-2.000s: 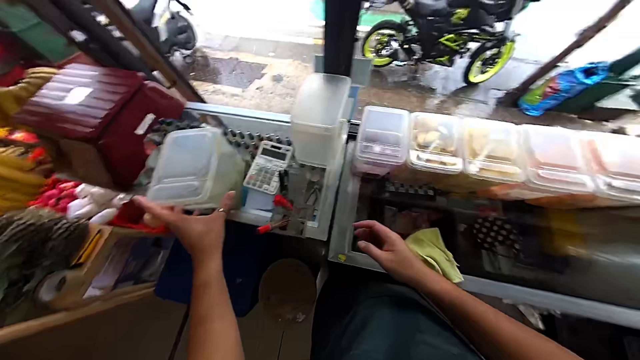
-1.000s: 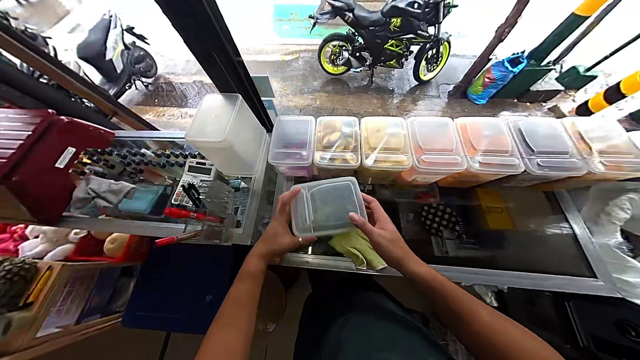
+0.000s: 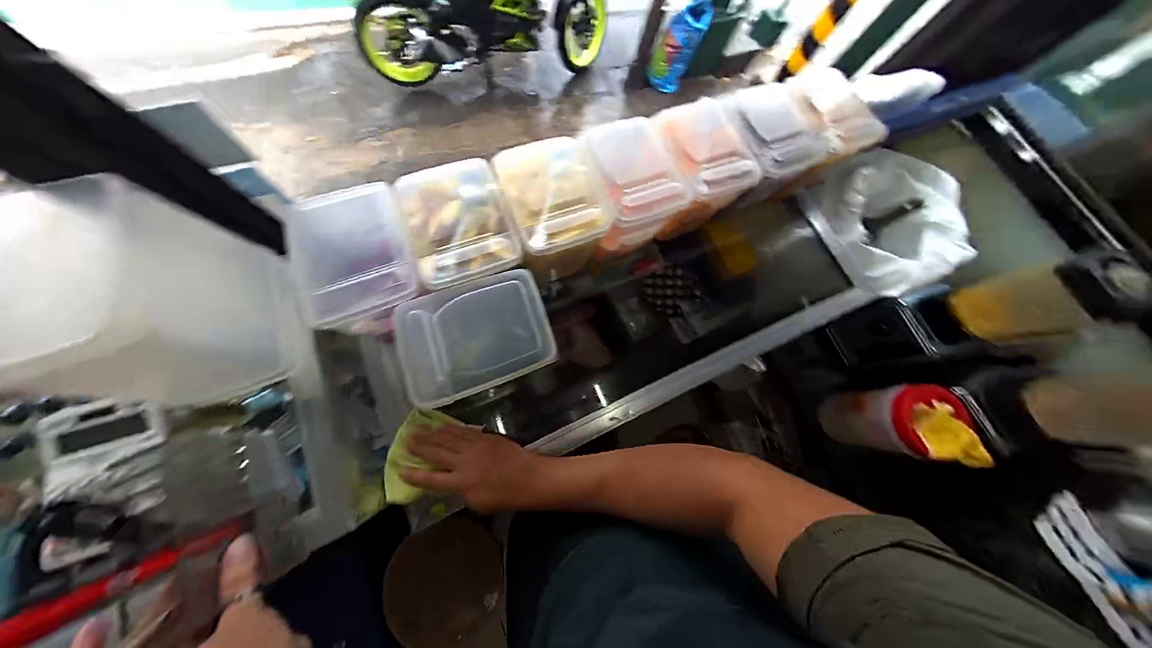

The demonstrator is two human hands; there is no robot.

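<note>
A yellow-green cloth [image 3: 402,454] lies at the front edge of the glass counter, with my right hand [image 3: 468,463] resting on it, fingers spread; whether they grip it is hidden. Just beyond that hand stands a lidded translucent plastic container [image 3: 477,337], against the row of filled containers. My left hand [image 3: 238,594], blurred and partly cut off at the bottom left, has its thumb raised and nothing visible in it. Beside it runs a long red object [image 3: 126,580]. A calculator [image 3: 99,441] lies farther up on the left.
Several lidded food containers [image 3: 459,220] line the counter's far side. A white plastic bag [image 3: 900,220] sits at the right, above a red-lidded jar [image 3: 931,423]. A large translucent container [image 3: 135,288] stands at the left by a dark post [image 3: 135,126]. A round stool [image 3: 445,580] is below.
Both hands have let go of the translucent container, now standing on the counter. My right hand has moved onto the cloth; my left hand has moved away to the left. The view has shifted strongly.
</note>
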